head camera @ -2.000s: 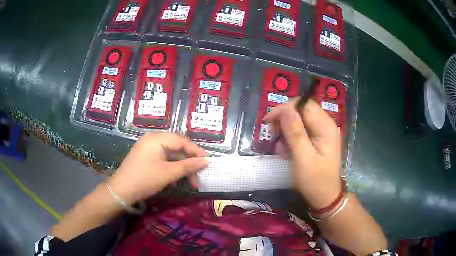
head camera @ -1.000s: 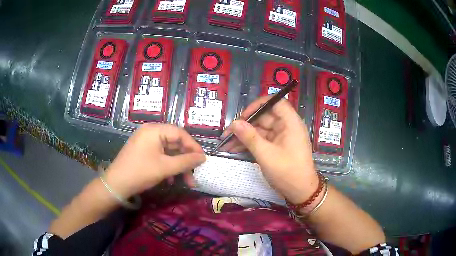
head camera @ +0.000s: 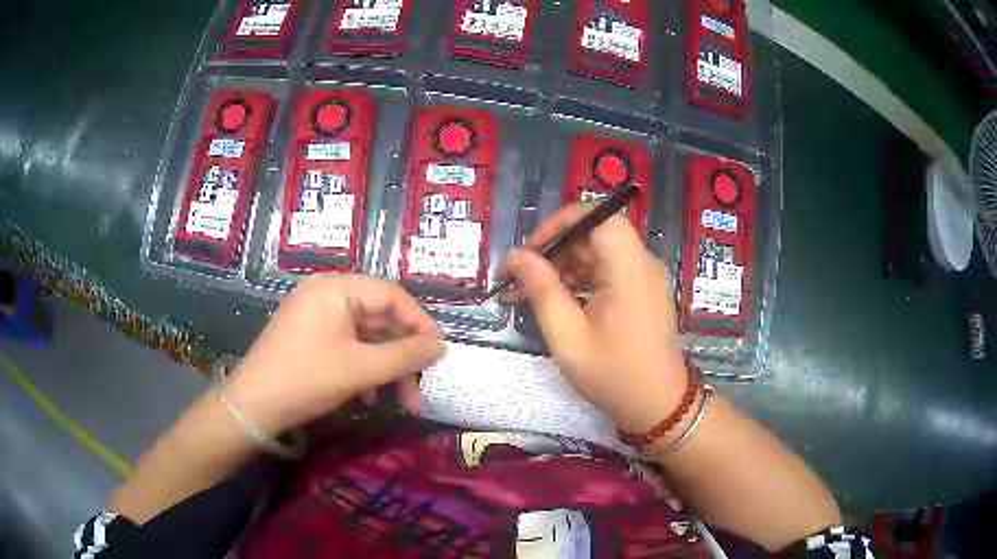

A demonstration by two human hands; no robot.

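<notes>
My right hand (head camera: 601,306) holds dark, pen-like tweezers (head camera: 571,235), their tip pointing down-left at the tray's near edge, close to the middle red unit (head camera: 448,202). My left hand (head camera: 339,344) pinches the left end of a white sheet (head camera: 514,391) with a fine grid. The sheet lies between my hands, nearest my body, partly behind my right hand. The clear blister tray (head camera: 532,197) holds two rows of red units. My right hand partly covers the fourth unit (head camera: 612,169) of the near row. I cannot tell whether a sticker is on the tip.
The tray rests on a dark green bench (head camera: 864,360). A white fan (head camera: 949,216) stands at the right edge, with a dark flat slab (head camera: 903,207) beside it. The bench's frayed edge (head camera: 109,311) and the floor show at the lower left.
My right hand came from the right-hand units to the sheet, then lifted the tweezers' tip slightly up and right. My left hand stays at the sheet's end.
</notes>
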